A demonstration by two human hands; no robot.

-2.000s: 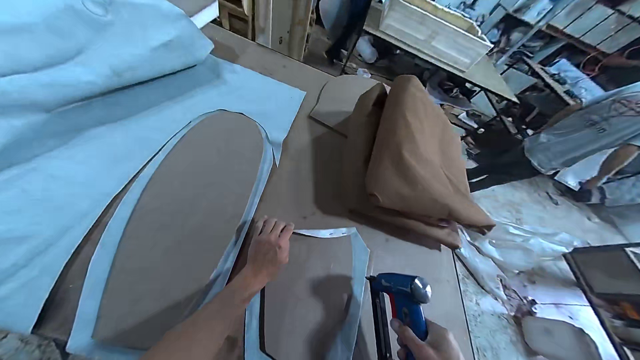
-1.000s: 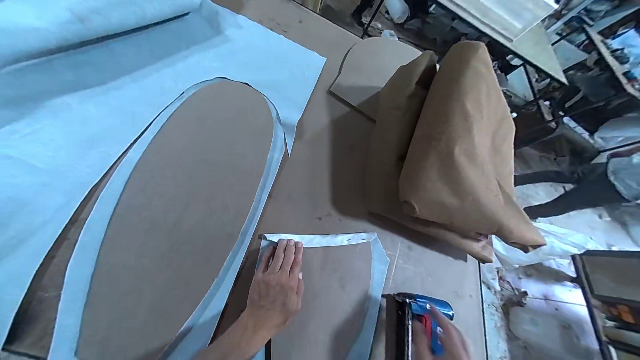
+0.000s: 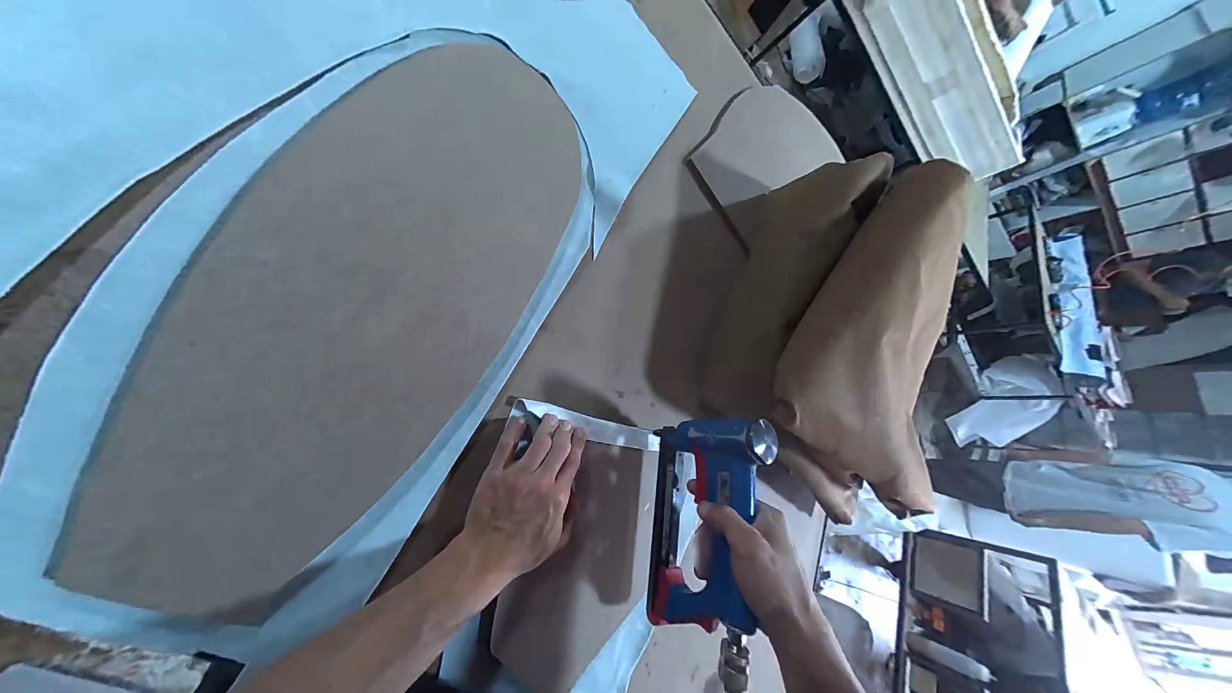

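Observation:
My right hand [image 3: 760,558] is closed around the handle of a blue and red pneumatic stapler [image 3: 717,500]. The stapler's nose touches or hovers just over the far right end of a pale fabric strip [image 3: 606,431] folded over the top edge of a small brown panel [image 3: 577,558]. My left hand [image 3: 529,481] lies on the left part of that fold, fingers spread, pressing it against the panel. To the left lies a large brown panel with a rounded end [image 3: 346,308], bordered by light blue fabric [image 3: 125,318].
A folded brown cover [image 3: 866,327] lies on the table [image 3: 635,318] to the right, beside a rounded board [image 3: 770,144]. More light blue fabric [image 3: 241,67] spreads over the far left. Past the table stand a person in a light shirt [image 3: 1097,486] and a dark frame [image 3: 982,616].
The stapler has moved from the right of the small panel to its folded top edge, turning upright. The left hand stays on the fold. The view has shifted.

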